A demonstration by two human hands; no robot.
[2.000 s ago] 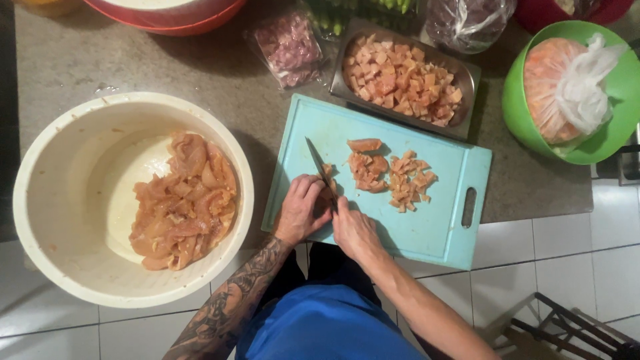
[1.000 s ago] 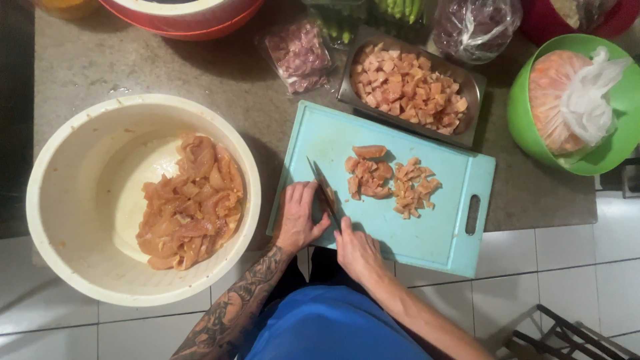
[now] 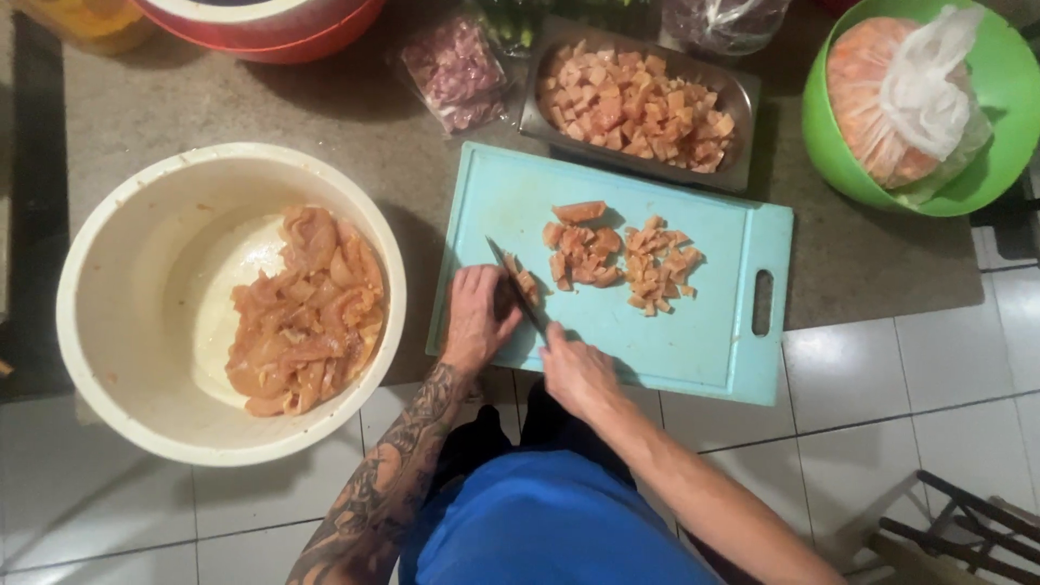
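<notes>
My right hand (image 3: 578, 370) grips the handle of a kitchen knife (image 3: 520, 291), whose blade points up and left over a turquoise cutting board (image 3: 691, 349). Left of the blade, my left hand (image 3: 475, 313) rests on the board with its fingers curled; what lies under them is hidden. A few cut pieces of raw meat (image 3: 526, 286) lie against the blade's right side. Farther right are a pile of larger meat pieces (image 3: 587, 253) with one strip above it, and a pile of small diced meat (image 3: 658, 264).
A deep cream tub (image 3: 77, 301) with raw meat slices stands left. Behind the board are a metal pan (image 3: 743, 138) of diced meat and a plastic bag of meat (image 3: 459, 73). A green bowl (image 3: 1007, 146) holds a tied bag. A red bowl (image 3: 325, 36) sits back left.
Small cut pieces now show at the right side of the blade, beside my left hand. Both hands stay near the board's left part, and the knife remains in my right hand.
</notes>
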